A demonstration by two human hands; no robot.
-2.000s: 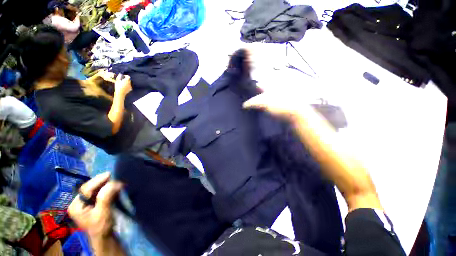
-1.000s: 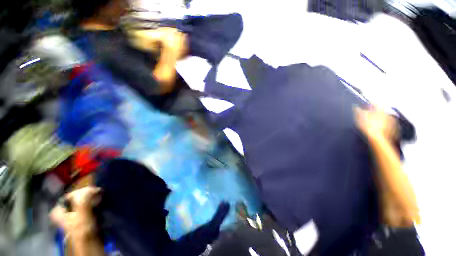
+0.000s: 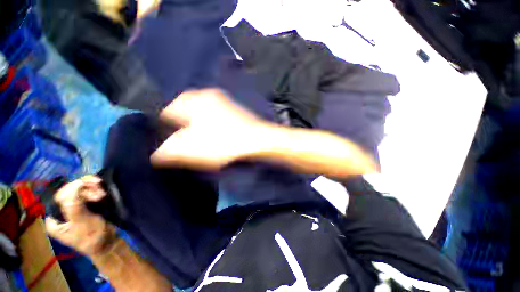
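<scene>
My left hand (image 3: pixel 82 214) is at the lower left, its fingers curled at the top edge of a dark navy garment (image 3: pixel 154 211) that hangs beside it. The hooks or hangers in the fist are hard to make out. My right hand (image 3: pixel 196 131) is blurred and reaches left across the middle, over the dark garments. Whether its fingers grip cloth cannot be told. Another dark garment (image 3: pixel 353 108) lies folded and crumpled on the white table (image 3: pixel 433 125), partly behind my right forearm.
Another person's dark-clothed body (image 3: pixel 85 51) is at the upper left, beside navy cloth (image 3: pixel 182 43). Blue crates (image 3: pixel 51 157) stand at the left, with red straps and a brown board (image 3: pixel 40 251) below. A dark pile (image 3: pixel 456 34) is at the upper right.
My right hand has moved left from the table side and across the garments. The garment on the table now lies crumpled instead of spread flat. My left hand stays at the lower left with the dark garment.
</scene>
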